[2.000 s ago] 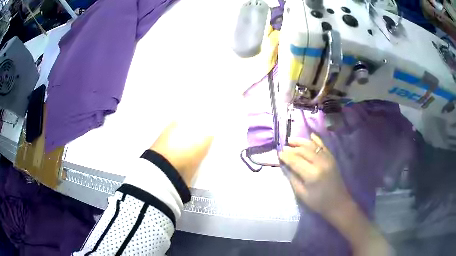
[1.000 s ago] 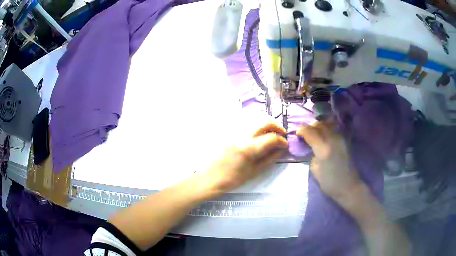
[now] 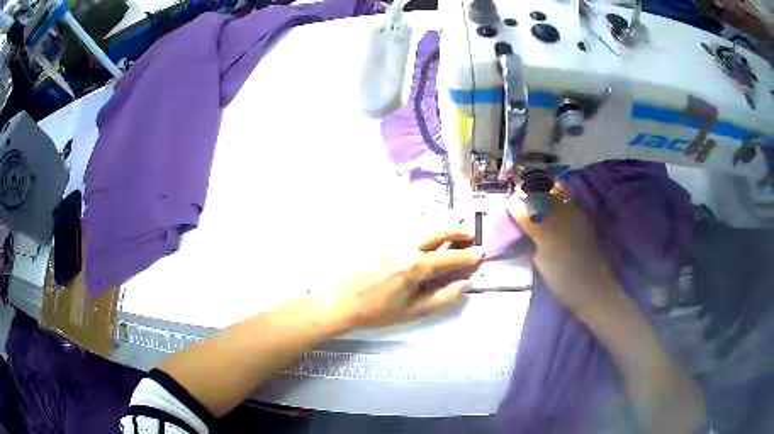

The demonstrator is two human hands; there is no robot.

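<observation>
A purple garment panel point(image 3: 586, 356) runs from right of the sewing machine point(image 3: 586, 110) down over the table's front edge. Its gathered part, with a dark elastic strip point(image 3: 422, 97), lies left of the machine head. My left hand point(image 3: 424, 275) lies on the table just in front of the presser foot point(image 3: 485, 176), its fingertips at the cloth's edge. My right hand point(image 3: 552, 233) is on the purple cloth right of the needle area, its fingertips partly hidden by a machine knob. Glare washes out the cloth between my hands, so I cannot tell whether either hand grips it.
A flat purple stack point(image 3: 157, 153) lies at the upper left. A black phone point(image 3: 68, 237) rests by brown cardboard point(image 3: 81, 309) at the left edge. A grey vented box point(image 3: 30, 174) stands far left. A white lamp point(image 3: 384, 68) is left of the head. A dark purple heap point(image 3: 68, 377) lies lower left.
My left hand came from the table's left part to the needle area and is now flatter. My right hand has moved up beside the presser foot. The gathered cloth now shows left of the head.
</observation>
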